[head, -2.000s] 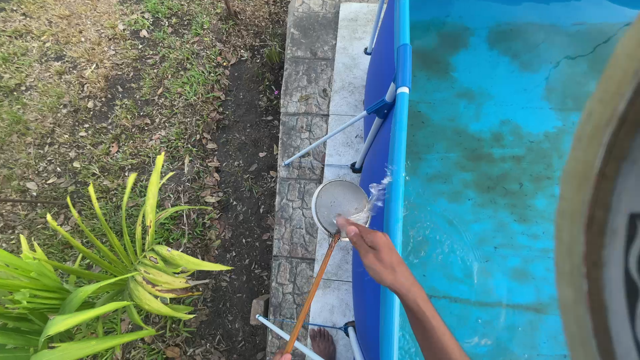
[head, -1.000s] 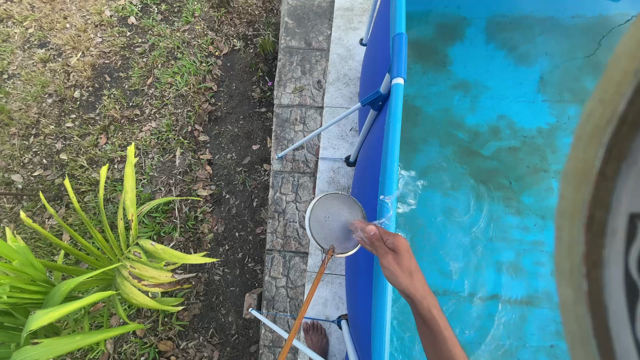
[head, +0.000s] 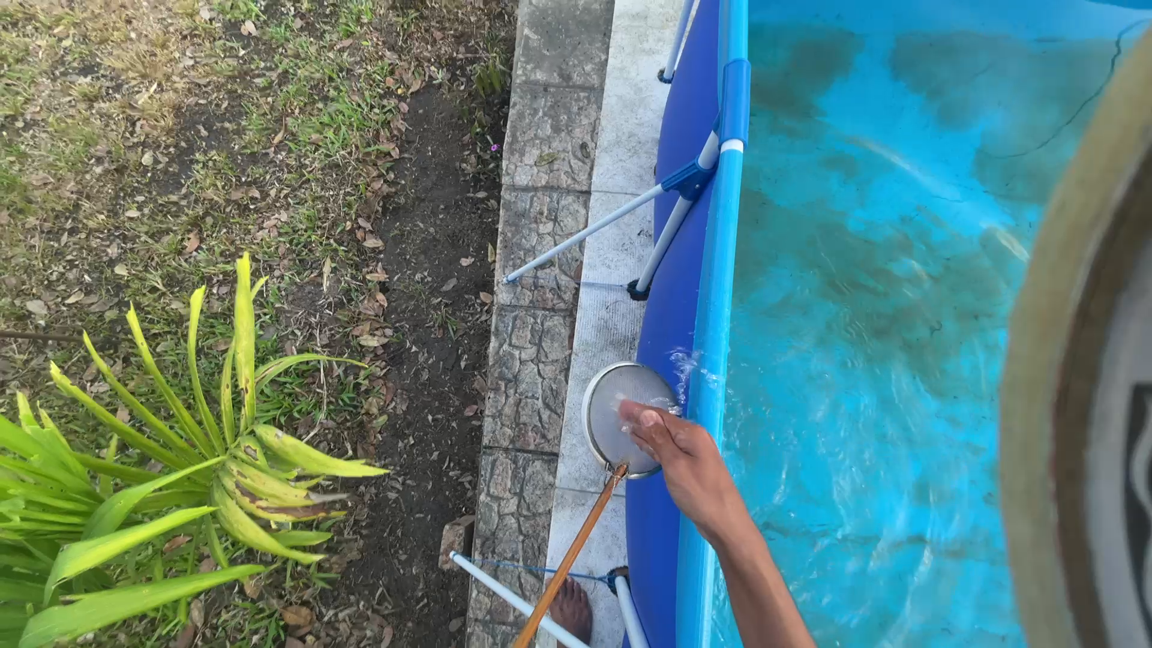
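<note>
A round fine-mesh strainer [head: 612,418] with a metal rim, fixed to a long brown stick [head: 576,549], is held out beside the pool's wall over the paving. My right hand [head: 675,450] reaches in from the lower right across the pool's edge, its blurred fingers over the mesh, gripping nothing that shows. Droplets of water fly between the strainer and the light blue top rail [head: 720,297] of the frame pool. The stick runs out of the bottom of the view, and my left hand is out of sight.
Blue pool water [head: 864,360] lies to the right. White support poles [head: 585,234] slant from the pool onto the stone paving [head: 531,360]. A bare foot [head: 572,612] stands near the bottom. A spiky green plant [head: 216,459] grows at left. A large blurred round object [head: 1071,360] blocks the right edge.
My right hand has moved from beside the strainer's edge to over its mesh. Near the bottom edge, fingers on the stick showed two seconds ago and are now out of view. The pool water has grown more rippled.
</note>
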